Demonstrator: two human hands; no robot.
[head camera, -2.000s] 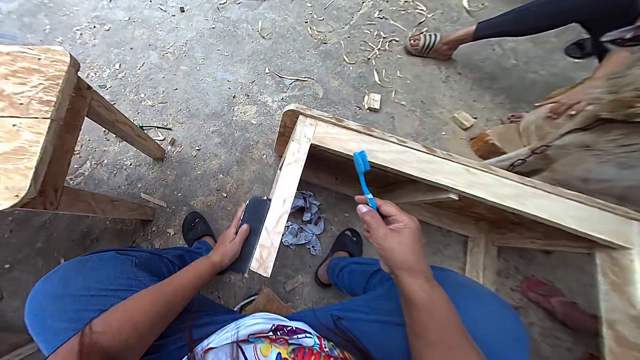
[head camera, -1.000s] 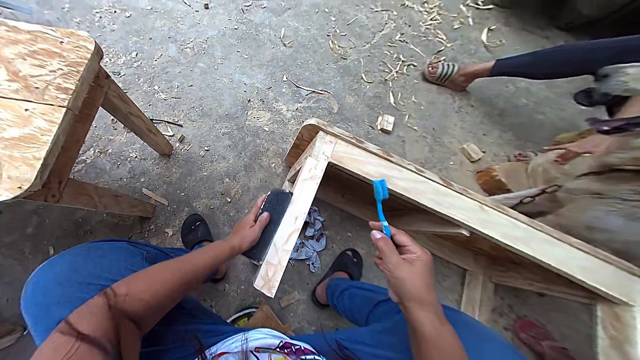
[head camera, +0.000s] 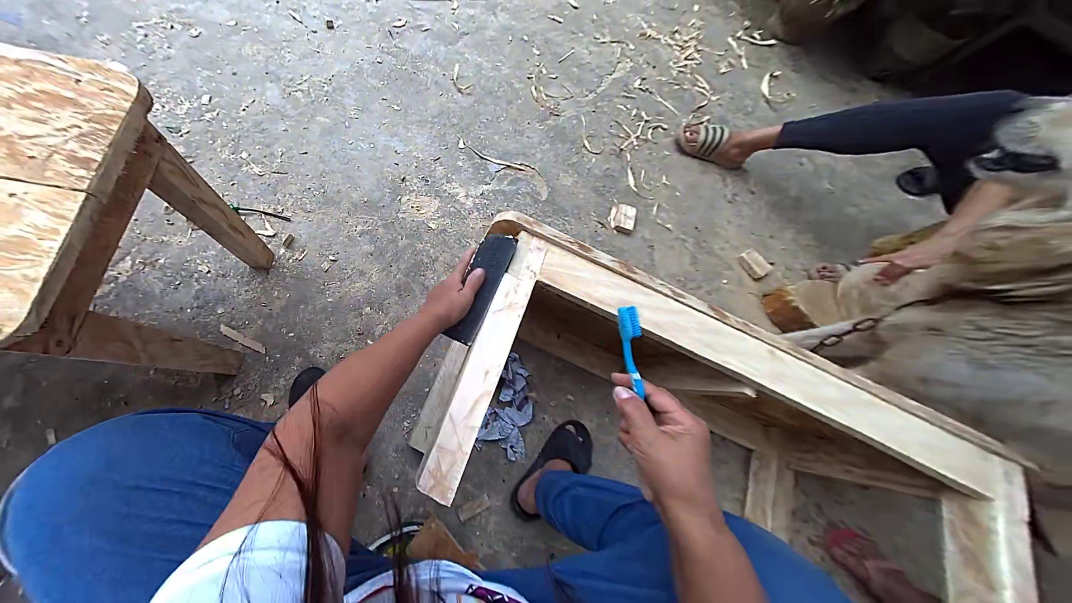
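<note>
A wooden bench (head camera: 737, 347) lies on its side across my lap area, one leg (head camera: 481, 402) pointing toward me. My left hand (head camera: 456, 293) grips a dark rectangular block (head camera: 487, 289), perhaps a sanding block, against the outer side of that leg near the bench top's corner. In my right hand (head camera: 670, 435) is a blue toothbrush (head camera: 628, 335), held upright by its handle with the bristles up, over the bench's underside and apart from the wood.
Another wooden stool or bench (head camera: 63, 167) stands at left. Crumpled cloth (head camera: 509, 410) lies below the leg. Wood offcuts (head camera: 622, 218) and shavings (head camera: 682, 50) litter the concrete floor. At right are a person's sandaled foot (head camera: 708, 142), a hand (head camera: 909, 251) and a light-furred animal with a chain (head camera: 850, 331).
My left hand has moved the dark block up along the leg, toward the bench top. My right hand still holds the toothbrush. The view has shifted somewhat.
</note>
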